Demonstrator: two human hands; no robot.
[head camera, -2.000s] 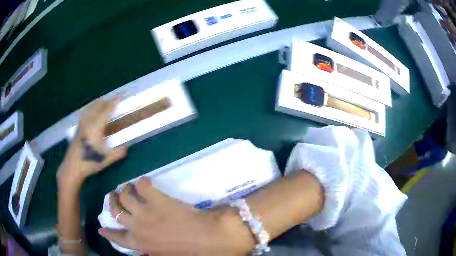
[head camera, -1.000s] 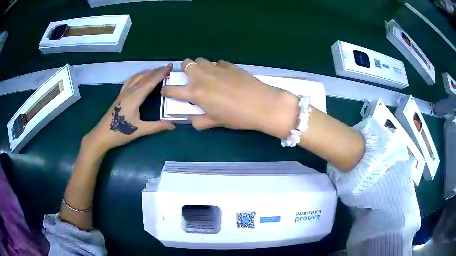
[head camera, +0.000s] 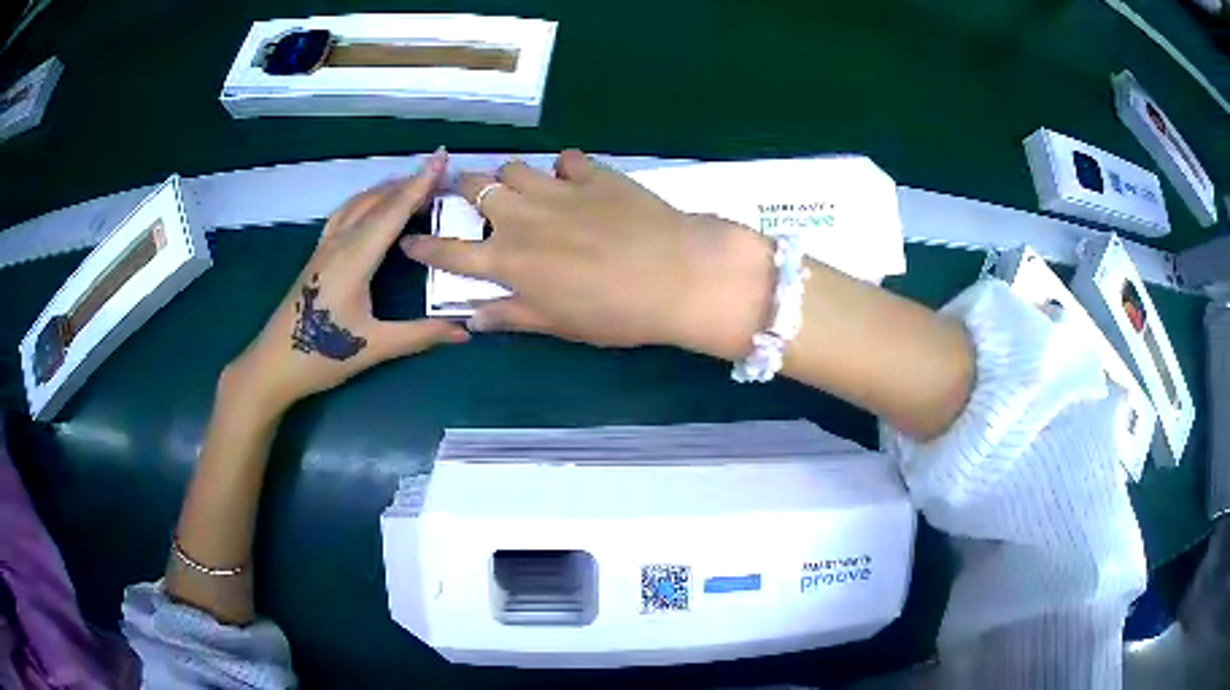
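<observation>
My right hand (head camera: 580, 256) lies over the left part of a window card (head camera: 823, 223) and presses it down on a white watch box (head camera: 459, 256). The card's printed right end sticks out past the wrist. The box's left end shows between my hands; the rest of it is hidden. My left hand (head camera: 364, 276) is at the box's left end, thumb and fingers spread around the end's corners; whether they touch it I cannot tell. A stack of window cards (head camera: 755, 512) with a dark cut-out, QR code and blue bar lies nearest me.
An open watch box (head camera: 418, 61) lies on the belt beyond the pale rail (head camera: 283, 186). Another open box (head camera: 115, 290) stands tilted at left. A carded box (head camera: 1099, 182) is on the belt at right. Orange-face boxes (head camera: 1140, 344) lie near my right sleeve.
The card's printed end now shows past my right wrist. Both hands stay nearly in place at the box. Boxes on the belt have shifted to the right.
</observation>
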